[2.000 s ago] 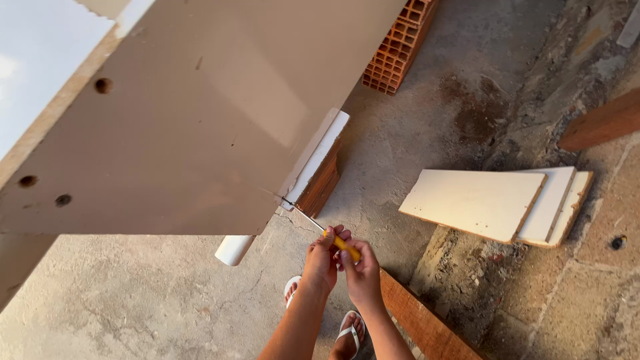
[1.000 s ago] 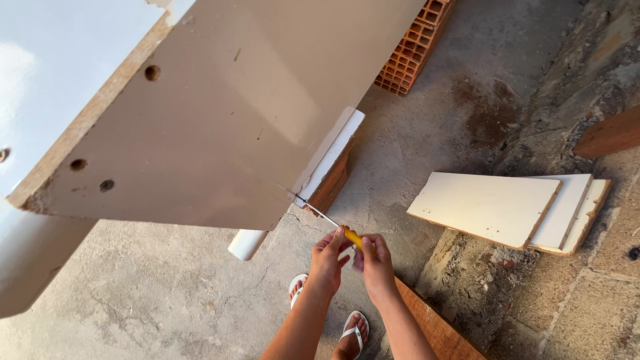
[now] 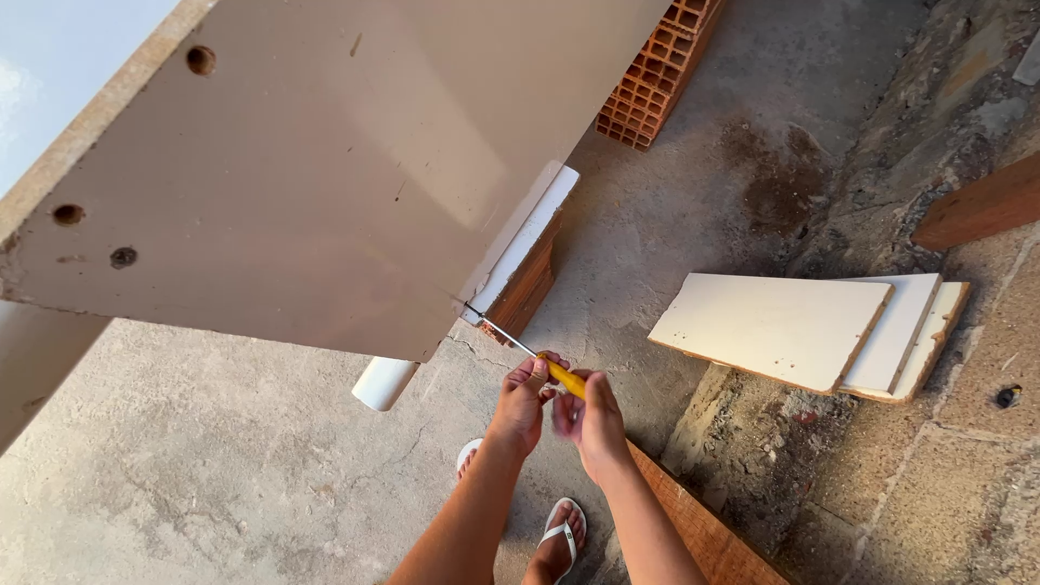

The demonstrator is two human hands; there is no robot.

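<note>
A screwdriver with a yellow handle (image 3: pixel 562 376) points up and left, its tip at a dark screw (image 3: pixel 468 306) by the edge of a large laminated board (image 3: pixel 325 179). My left hand (image 3: pixel 524 400) grips the front of the handle with its fingertips, where the shaft begins. Around the rear of the handle are the thumb and fingers of my right hand (image 3: pixel 595 418), slightly blurred. The screw sits where the big board meets a narrow white strip (image 3: pixel 532 236). The board has several round holes near its left edge.
Hollow clay bricks (image 3: pixel 650 77) stand beyond the board. White board offcuts (image 3: pixel 772 329) lie stacked at the right. A wooden plank (image 3: pixel 699 520) lies near my right forearm, and another wooden piece (image 3: pixel 979 207) is at far right. A white cylinder (image 3: pixel 386 383) shows below the board.
The right hand's fingers have shifted around the rear of the yellow handle. Both hands stay on the screwdriver, its tip still by the board's edge. The view has moved slightly.
</note>
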